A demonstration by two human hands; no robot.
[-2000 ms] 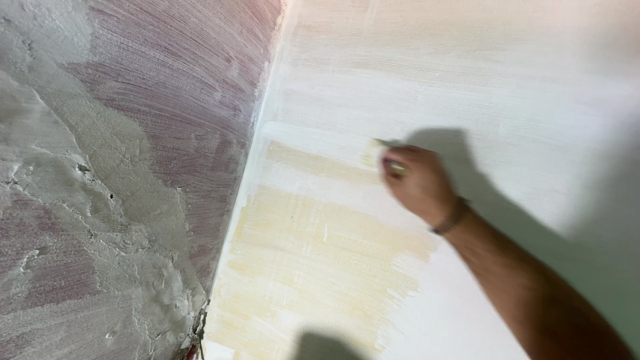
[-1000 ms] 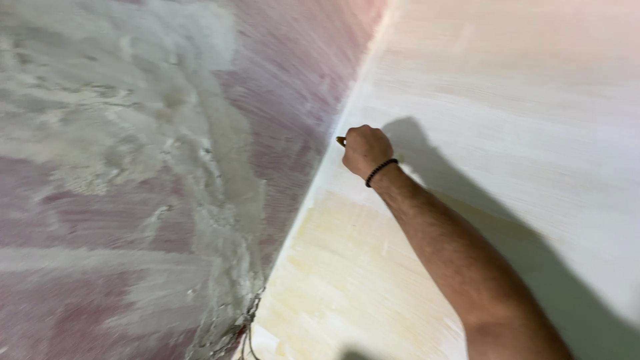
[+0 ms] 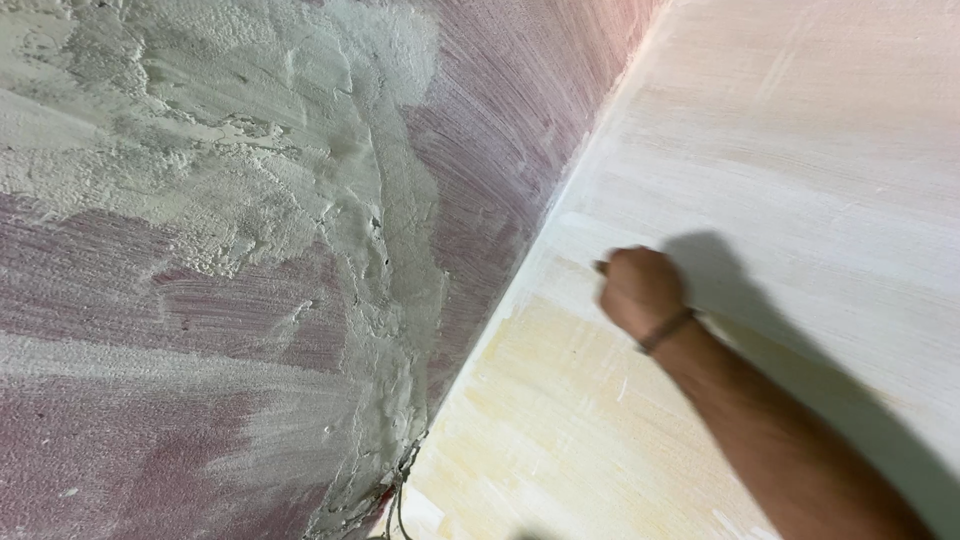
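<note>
My right hand [image 3: 641, 292], with a dark band round its wrist, is closed round a small tool, probably a brush. Only the tool's dark tip [image 3: 601, 266] shows past the fingers; the rest is hidden by the hand. The hand is at the pale wall [image 3: 810, 217], right of the corner line, where white streaked paint borders a yellowish patch [image 3: 570, 397]. Its shadow falls on the wall to the right. My left hand is out of view.
On the left is a purplish wall [image 3: 247, 315] with rough grey plaster [image 3: 375, 247] and cracks. Thin wires [image 3: 400, 510] hang at the bottom of the corner between the two walls.
A second ago my right hand was up at the corner line; now it is farther right of that line, on the pale wall. The view has shifted since the earliest frame.
</note>
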